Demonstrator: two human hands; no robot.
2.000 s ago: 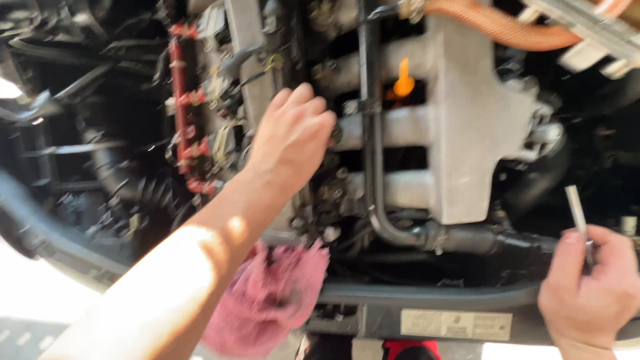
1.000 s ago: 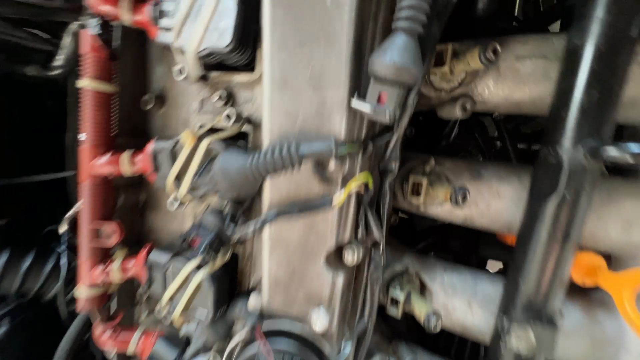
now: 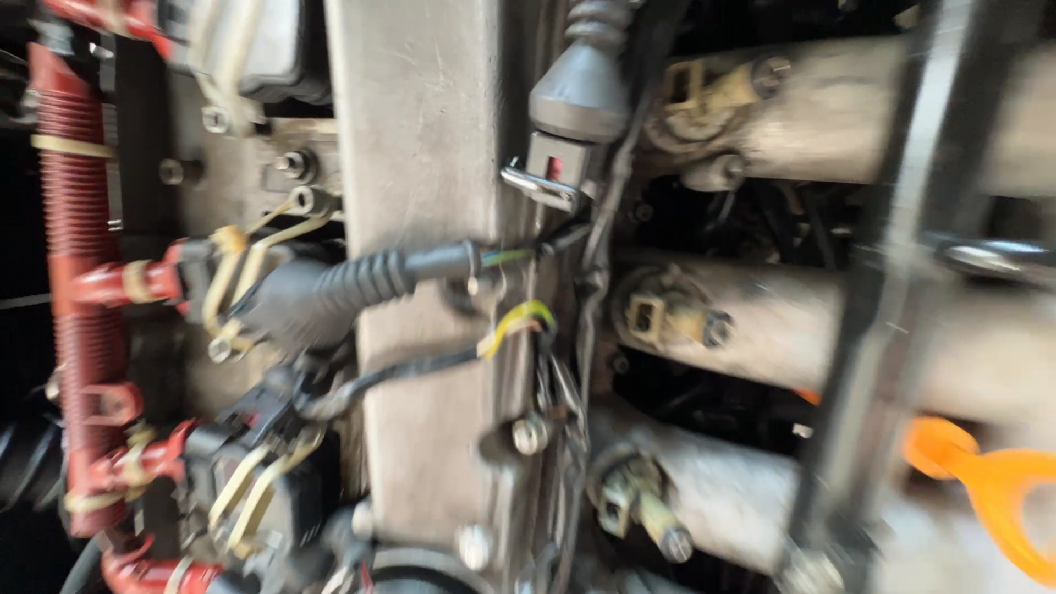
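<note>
Neither of my hands shows in the current view, which is close over a car engine. A grey metal cover [image 3: 417, 165] runs up the middle. Over it lies a ribbed rubber boot [image 3: 363, 280] on a wiring lead, reaching an ignition coil at the left. Below that, a black wire with a yellow-green strand [image 3: 516, 322] crosses the cover. An electrical connector [image 3: 557, 169] with a wire clip and a grey boot hangs at the cover's right edge. Several fuel injectors sit at the right, one [image 3: 660, 318] with its socket uncovered.
At the left stands a red corrugated conduit [image 3: 74, 214] with cable ties. Metal intake runners [image 3: 767, 305] extend to the right, crossed by a black pipe [image 3: 891, 272]. An orange dipstick handle [image 3: 990, 487] is at the lower right. The picture is partly blurred.
The view has moved in much closer to the engine. My left hand over the engine and my right hand with a metal tool, both seen two seconds ago, have left the view.
</note>
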